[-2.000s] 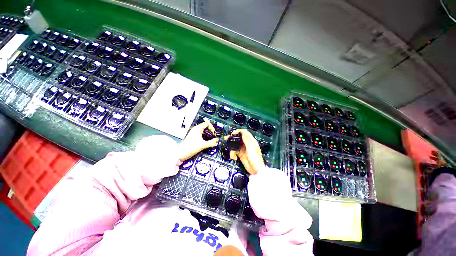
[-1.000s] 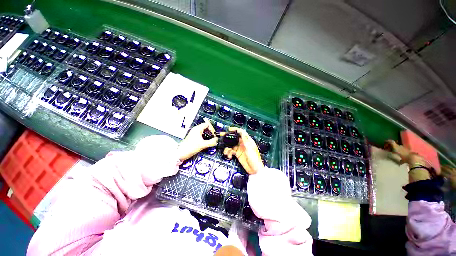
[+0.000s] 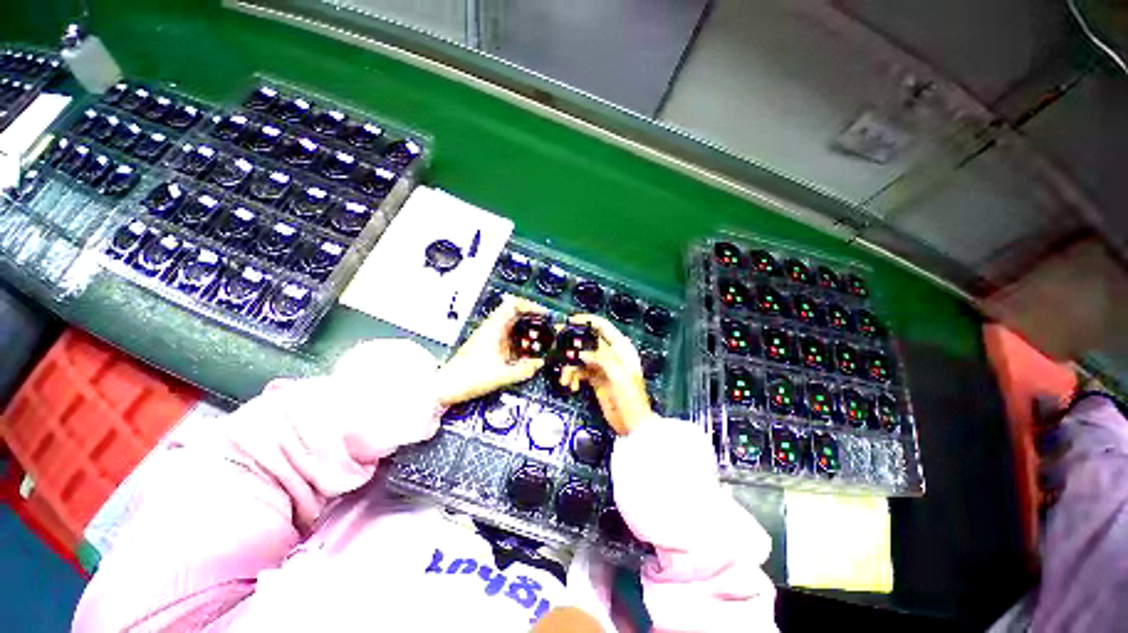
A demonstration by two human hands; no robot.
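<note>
My left hand (image 3: pixel 490 359) holds a round black watch body (image 3: pixel 532 335) with small coloured lights on its face. My right hand (image 3: pixel 611 373) holds a second black watch body (image 3: pixel 575 345), also with small lights showing. The two units are side by side, close together, above the centre blister tray (image 3: pixel 453 469). That tray holds black units in its back and front right pockets, and some front left pockets are empty. My hands and sleeves hide part of the tray.
The left blister tray (image 3: pixel 427 145) holds rows of dark units. A white sheet (image 3: pixel 398 291) bears one black unit. The right blister tray (image 3: pixel 914 424) shows red and green lights. A yellow pad (image 3: pixel 839 540) lies below it. A red crate (image 3: pixel 93 427) is low left. A neighbour's sleeve (image 3: pixel 1089 519) is far right.
The two units now face up side by side with lights showing; before, they were dark and held slightly apart. The neighbour's hand has withdrawn and the pale board at right is gone.
</note>
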